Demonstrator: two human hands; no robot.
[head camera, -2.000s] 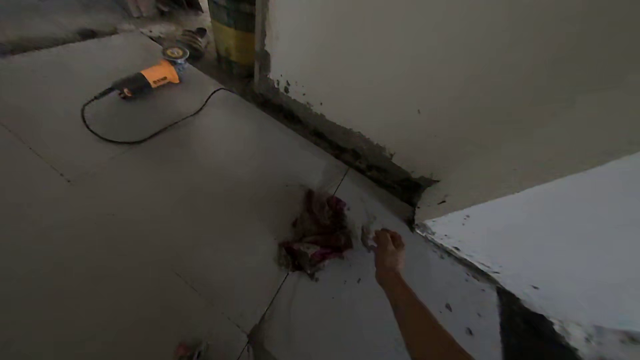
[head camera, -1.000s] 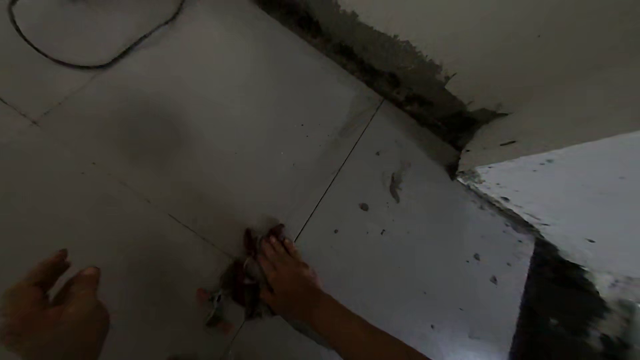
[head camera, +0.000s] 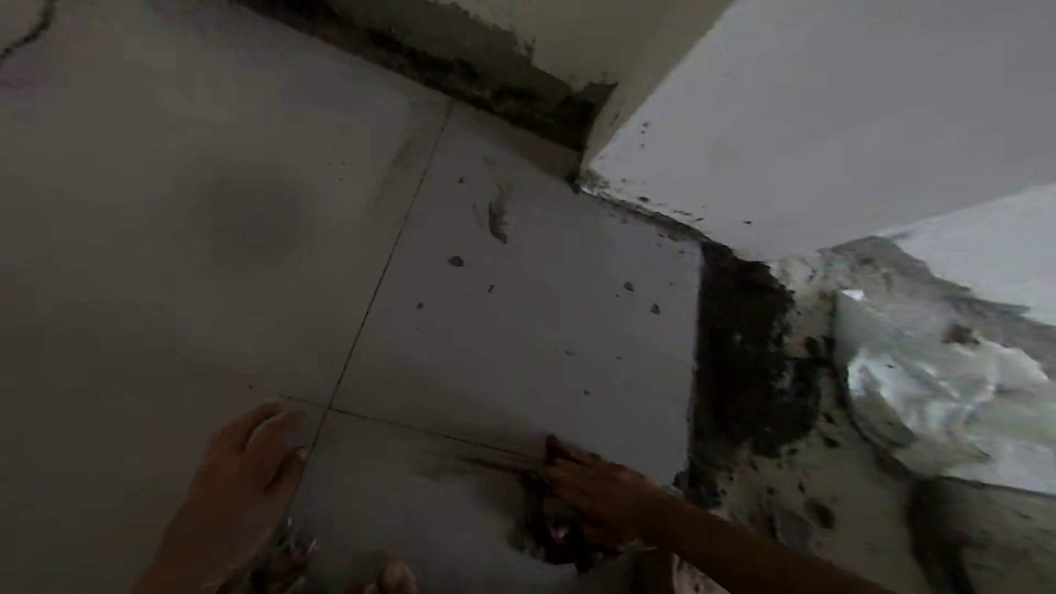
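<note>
Under my right hand (head camera: 598, 499), at the lower centre-right, a dark reddish cloth rag (head camera: 557, 528) is pressed on a light floor tile (head camera: 528, 330), beside the joint between tiles. The fingers point left and lie over the rag; its far side is hidden by the hand. My left hand (head camera: 247, 462) is at the lower left, near where the tile joints cross, with its fingers bent and apart and nothing in them. Crumbs of dark mortar and a smear lie on the tile ahead of the hands.
A white wall corner (head camera: 660, 148) stands at the upper right, with a dark rough gap along its base. Right of the tile edge are wet dark mortar (head camera: 742, 355) and a crumpled plastic sheet (head camera: 932, 396). Part of a black cable (head camera: 37, 29) shows at the top left. Toes show at the bottom.
My right hand, above the tile near the rag at first, came down on the rag and has moved right along the joint with it. My left hand has come into view. The view has shifted right.
</note>
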